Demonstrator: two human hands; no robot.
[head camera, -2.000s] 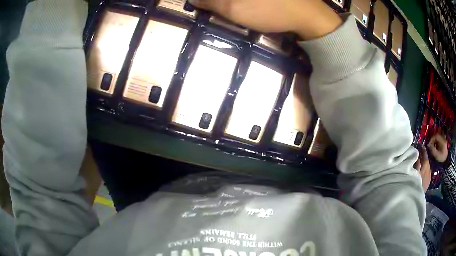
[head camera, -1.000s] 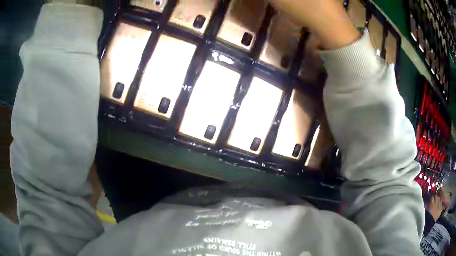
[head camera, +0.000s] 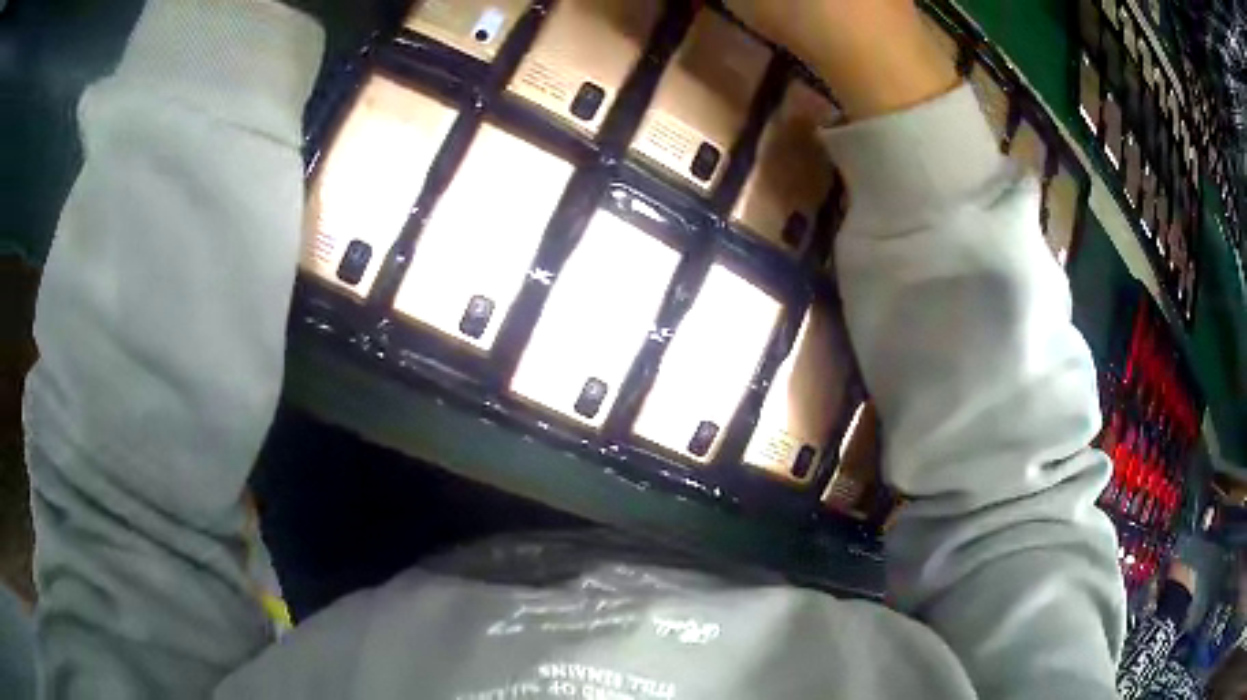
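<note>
Gold back covers (head camera: 599, 328) lie in the pockets of a black blister tray (head camera: 410, 358), in two visible rows; several glare white. Most show a small black rounded piece (head camera: 592, 398) near the lower right corner. One upper cover (head camera: 472, 19) shows a small pale spot with a dark centre instead. My right hand (head camera: 864, 48) reaches over the upper covers at the top edge; its wrist and back show, its fingers are cut off by the frame. My left hand is out of the picture above; only its grey sleeve shows at the left.
The tray lies on a dark green bench (head camera: 547, 465). Red panels (head camera: 1146, 438) in trays lie at the right. Further trays of panels (head camera: 1135, 151) stand beyond a pale rail (head camera: 1124, 246). A person's patterned sleeve (head camera: 1162, 636) is at the lower right.
The view has shifted, so the tray sits lower and more upper-row covers show. My right hand has moved off the upper-left covers towards the right. The neighbour's hands have moved out of clear view.
</note>
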